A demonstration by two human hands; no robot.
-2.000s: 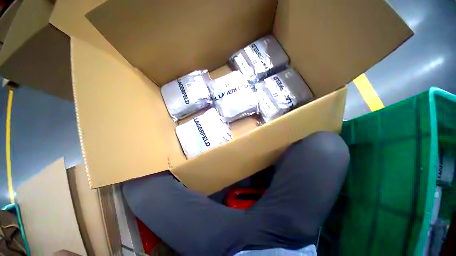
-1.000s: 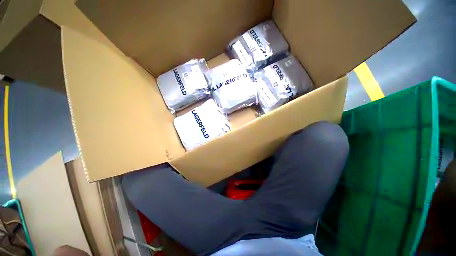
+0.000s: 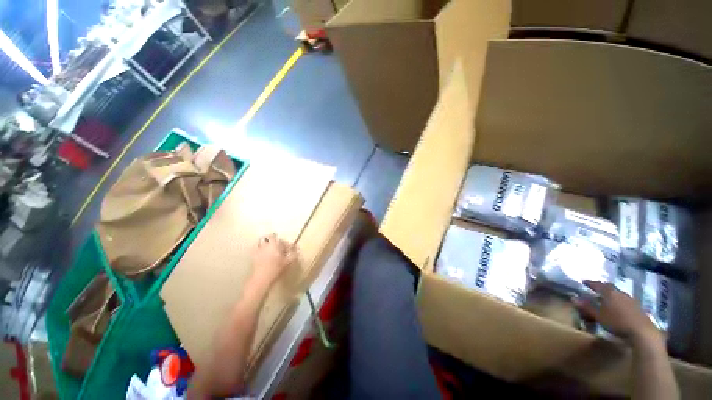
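Note:
The open shipping carton [image 3: 515, 324] is at the right and holds several grey-white polybagged items [image 3: 503, 262] with dark lettering, lying flat. My right hand [image 3: 617, 308] reaches over the near wall into the carton. Its fingertips are at the near side of the middle bags; whether they grip one is not clear. My left hand [image 3: 275, 256] is on the stack of cardboard layer pads [image 3: 234, 211], at the right edge of the top pad. Its fingers are blurred, so a grip on the pad cannot be told.
A green crate [image 3: 140, 312] with crumpled brown material [image 3: 156, 207] stands left of the pads. Another open carton [image 3: 390, 78] stands behind the working carton. My grey-clad leg [image 3: 386, 320] is between pads and carton. A cluttered table [image 3: 117, 66] is at the far upper left.
The view has swung left, so the carton now sits at the right. My left hand, barely in view before, now shows on the pads. My right hand has come into the carton.

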